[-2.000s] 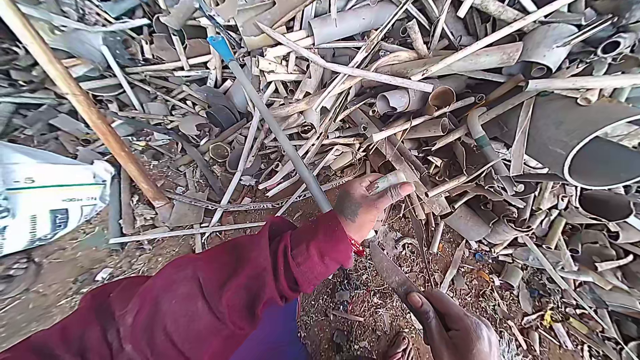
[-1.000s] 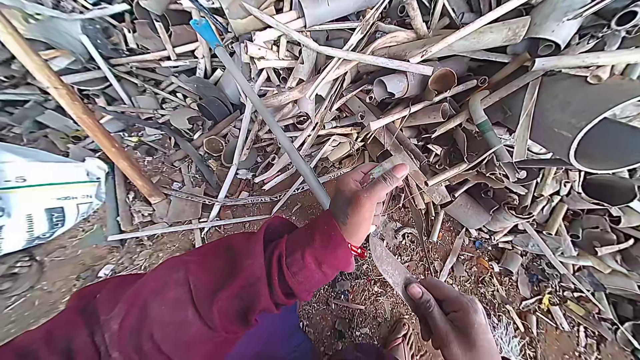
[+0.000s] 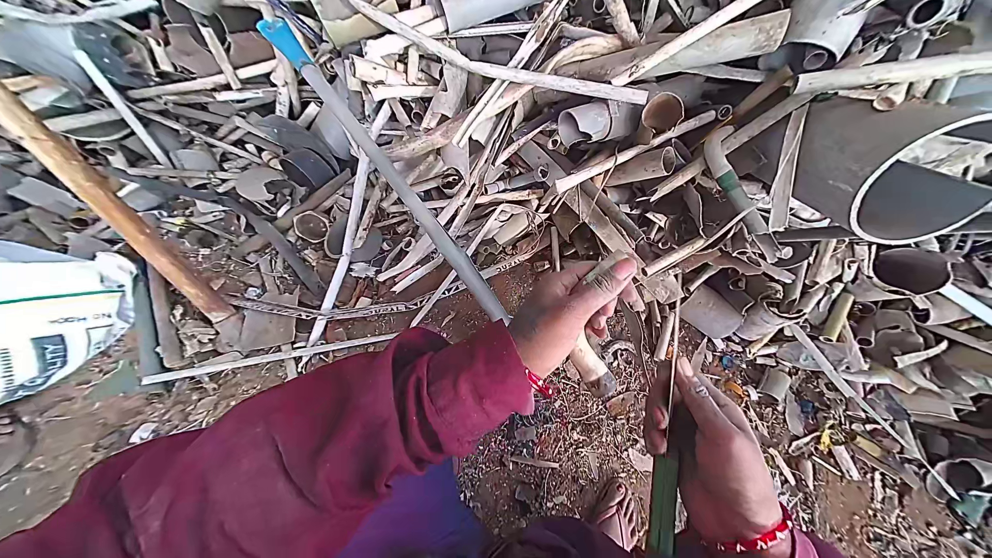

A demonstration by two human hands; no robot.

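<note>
My left hand (image 3: 573,306), in a maroon sleeve with a red bracelet at the wrist, is closed around a short piece of pale plastic pipe (image 3: 590,364). The pipe's lower end sticks out below the fingers, tilted down to the right. To its right, my right hand (image 3: 709,449) grips a knife (image 3: 673,333), whose thin blade is edge-on and points up. A green strip (image 3: 663,496) shows below the right palm; whether it belongs to the knife, I cannot tell. The blade stands apart from the pipe piece.
Heaped scrap pipes (image 3: 620,124) fill the far side, with a wide grey pipe (image 3: 837,170) at right. A long grey pipe (image 3: 411,198) with a blue end slants behind my left wrist. A wooden pole (image 3: 116,201) and a white printed sack (image 3: 62,318) are at left. A foot (image 3: 616,511) is below.
My right hand has turned the knife from slanting with its flat side visible to upright and edge-on. More of the pipe piece now shows below my left hand.
</note>
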